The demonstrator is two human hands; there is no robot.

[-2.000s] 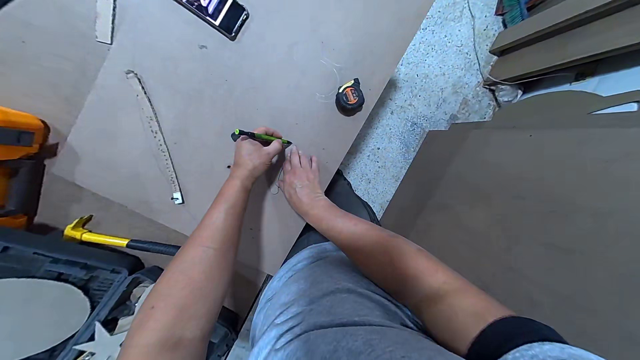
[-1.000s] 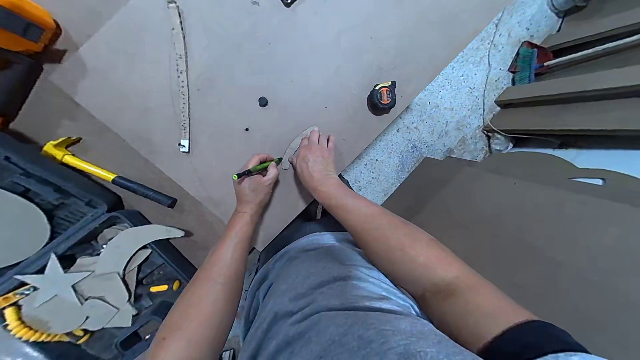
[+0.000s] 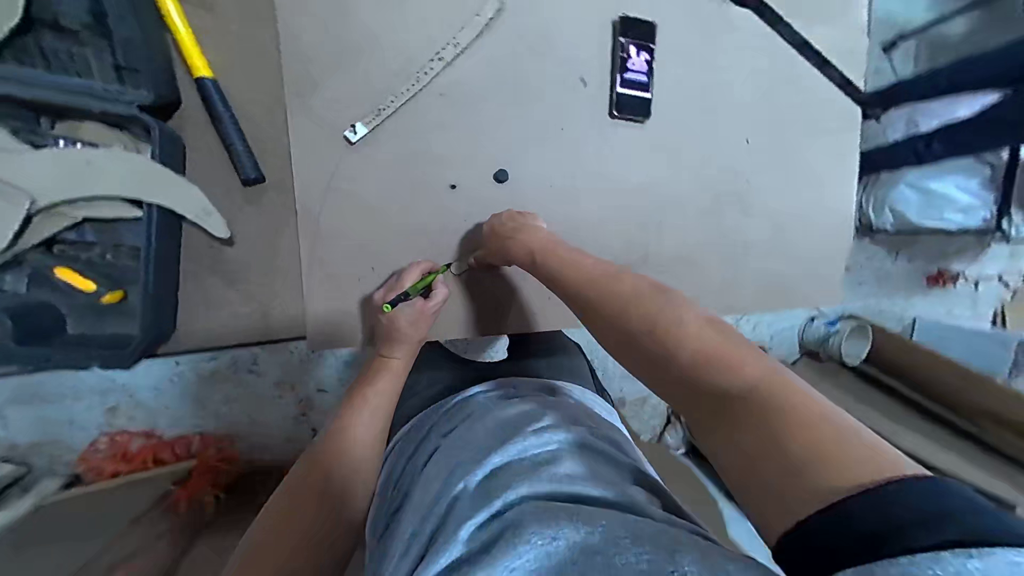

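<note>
My left hand (image 3: pixel 408 308) grips a green and black marker pen (image 3: pixel 418 289), its tip pointing right at the board (image 3: pixel 680 240). Close to that tip, my right hand (image 3: pixel 512 238) rests on the board with fingers bent down. A small rounded edge of a thin piece (image 3: pixel 458 268) shows beside its fingertips; the rest is hidden under the hand. A dark round disc (image 3: pixel 501 176) and a tiny dark spot (image 3: pixel 453 186) lie above the hands. Farther up are a measuring tape strip (image 3: pixel 424 76) with a metal end and a phone (image 3: pixel 634 69) with its screen lit.
At the left, a yellow and black hammer (image 3: pixel 228 132) lies beside an open black tool case (image 3: pixel 164 264) holding a curved cut piece (image 3: pixel 112 180) and other flat pieces. Below the board's near edge is orange netting (image 3: pixel 160 460). A white cylinder (image 3: pixel 836 340) and brown sheets are at right.
The view has turned strongly. One second ago a curved piece showed under my right fingertips; now that hand covers most of it. The marker stays in my left hand.
</note>
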